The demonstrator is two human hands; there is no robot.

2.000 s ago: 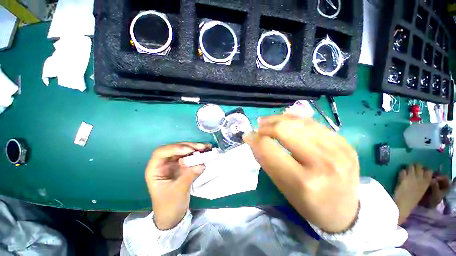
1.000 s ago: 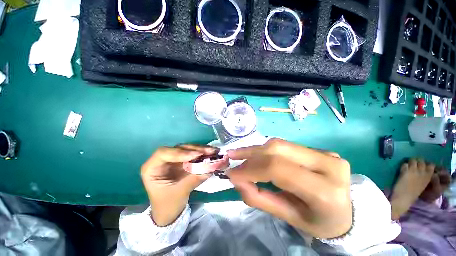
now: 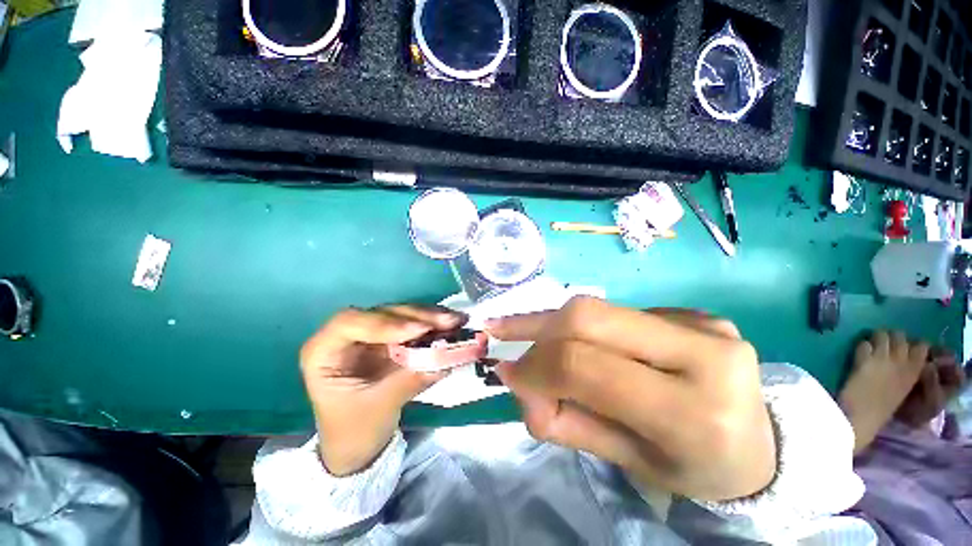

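Note:
A small watch case [image 3: 442,353] with a pale pink-white side band and a dark upper part is held edge-on in my left hand [image 3: 365,368], between thumb and fingers. My right hand [image 3: 640,389] is at the case's right end, its forefinger touching or very near the edge. A small black part [image 3: 487,372] shows at the right thumb, just below the case's right end; its full shape is hidden by the fingers. A white wipe [image 3: 460,390] lies under the hands. A clear round dish [image 3: 506,247] stands behind them, with its clear lid [image 3: 443,223] overlapping at left.
Black foam tray [image 3: 480,133] with ringed watch heads stands behind. A wooden stick [image 3: 584,228], crumpled wrapper [image 3: 647,217], tweezers [image 3: 703,220] and black pen [image 3: 727,208] lie right of the dish. A small black block [image 3: 824,306] and another person's hands [image 3: 885,384] are at right.
My right hand has come from over the dish to the case's right end. The case is turned so its dark part shows. The view has shifted, and the stick and wrapper are uncovered.

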